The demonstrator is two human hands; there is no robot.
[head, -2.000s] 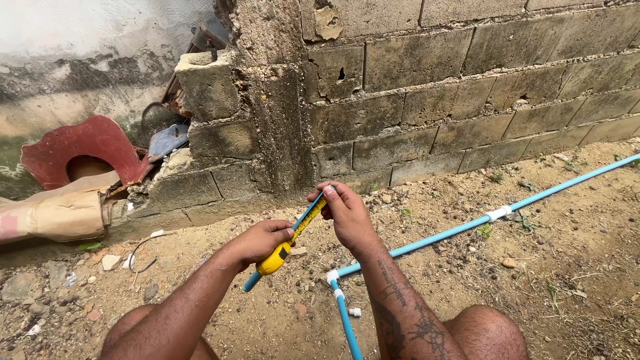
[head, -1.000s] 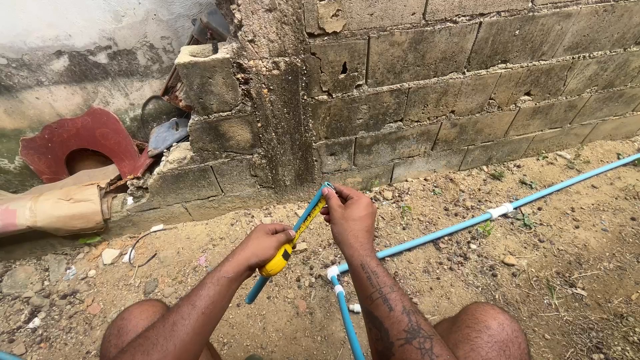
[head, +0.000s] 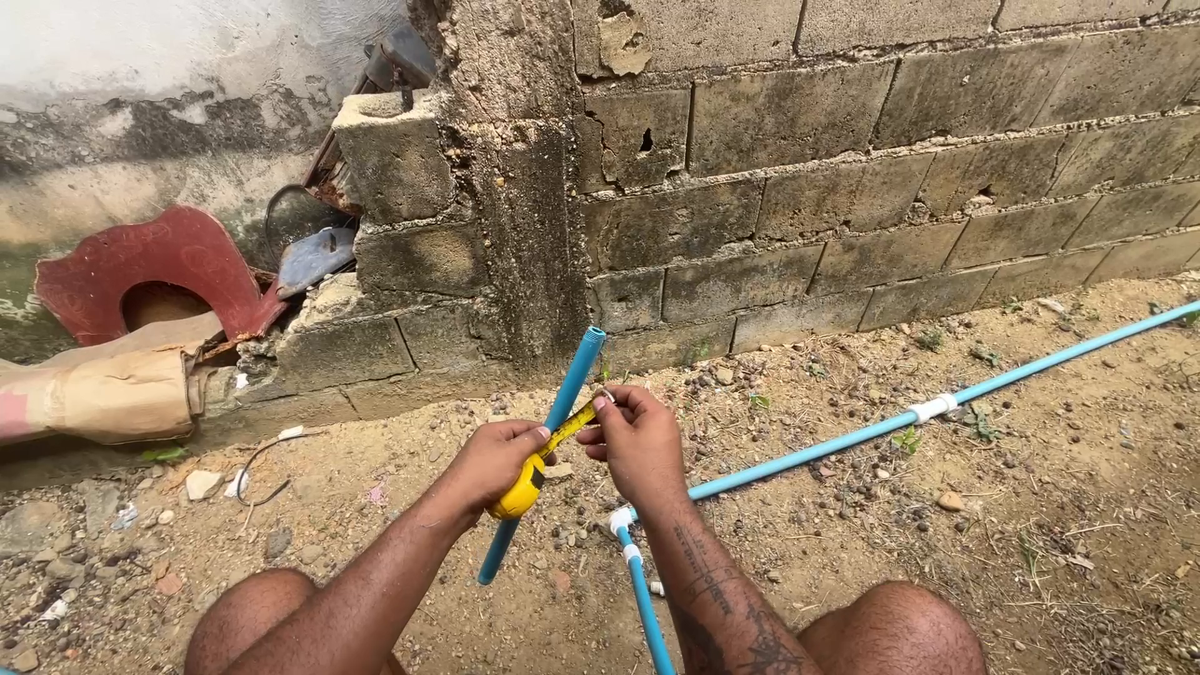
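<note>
My left hand [head: 499, 461] is closed around a short blue plastic pipe [head: 576, 377] with a threaded upper end, and around the yellow case of a tape measure [head: 518, 489]. The pipe slants, its top toward the wall and its lower end below my hand. A short length of yellow tape blade [head: 574, 427] runs from the case to my right hand [head: 639, 441], which pinches the blade's end between thumb and fingers. The blade now angles away from the pipe, to its right. The pipe's middle is hidden by my left hand.
A long blue pipe [head: 806, 456] with a white coupling [head: 934, 407] lies on the dirt, joined at a white elbow [head: 621, 520] to another blue pipe [head: 647, 600]. Ahead stands a concrete block wall [head: 792, 112]. A red panel [head: 178, 258] and rolled brown paper [head: 117, 389] lie left.
My right hand has moved down from the pipe's upper end with the tape's end in its fingers. The extended blade is shorter and has swung off the pipe, whose threaded end now shows.
</note>
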